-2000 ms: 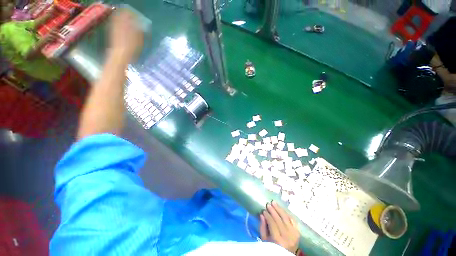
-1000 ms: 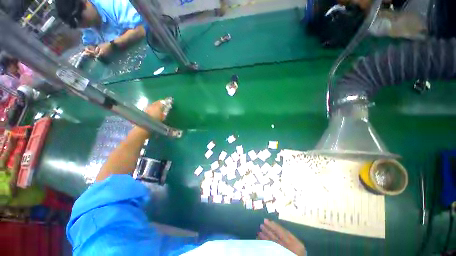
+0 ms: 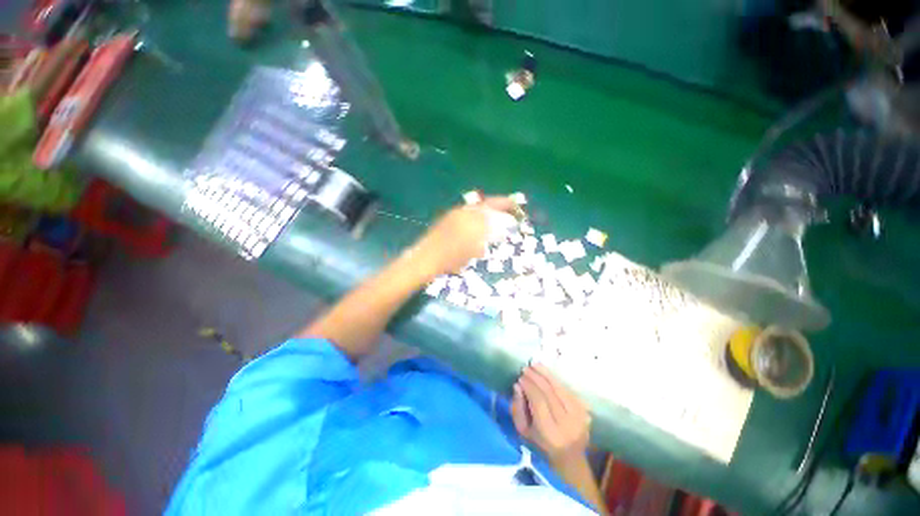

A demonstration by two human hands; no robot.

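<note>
My left hand (image 3: 466, 236) reaches in from the left over the heap of small white squares (image 3: 550, 284). Its fingertips are closed on a small assembly (image 3: 519, 214), blurred and partly hidden by the fingers. My right hand (image 3: 553, 411) lies at the bench's front edge, below the heap, fingers close together and pointing up; whether it holds anything is unclear. The squares spread onto the left part of a cream paper sheet (image 3: 674, 375).
Shiny gridded trays (image 3: 267, 151) lie left, beside a solder reel (image 3: 343, 196). A metal post (image 3: 358, 86) stands behind. Another small assembly (image 3: 520, 79) lies on the far bench. A fume hood (image 3: 757, 264) hangs over the sheet's back edge, near the yellow pot (image 3: 772, 360).
My left hand reached to the far bench, took hold of a small assembly and came back right to the heap. My right hand remains near the front edge. The view has shifted and tilted.
</note>
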